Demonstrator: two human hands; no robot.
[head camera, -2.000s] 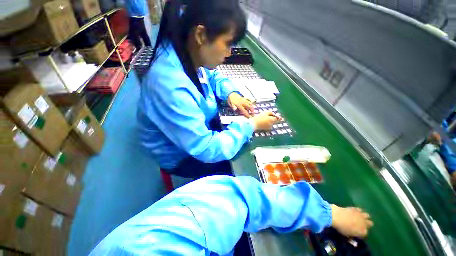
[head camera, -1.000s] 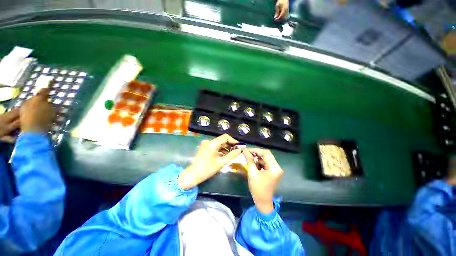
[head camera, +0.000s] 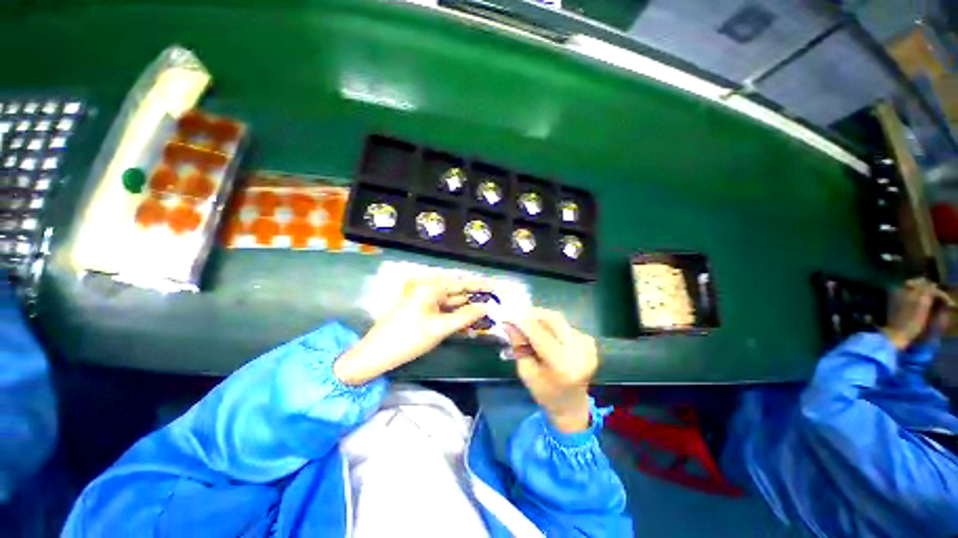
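Note:
My left hand (head camera: 418, 324) holds a small dark-rimmed round part (head camera: 484, 298) between thumb and fingertips. My right hand (head camera: 557, 355) is at the part's right side with a small pale item pinched in its fingers; blur hides what it is. Both hands are over a bright white backing sheet (head camera: 387, 286) near the worktop's front edge. Just behind is the black parts tray (head camera: 404, 191) with two rows of five pockets. Round parts with shiny centres sit in the pockets; the back-left pocket has none.
Left of the tray lie a sheet of orange round stickers (head camera: 286, 215) and a clear pack with orange discs (head camera: 118, 226). A small black box of beige pieces (head camera: 663, 296) stands right. A silver-white grid tray (head camera: 32, 158) is far left. Another worker's hands (head camera: 916, 313) are far right.
The view has swung from the neighbour on the left to my own work, then further right. Both hands now meet over the white sheet; the right hand has shifted slightly lower beside the part.

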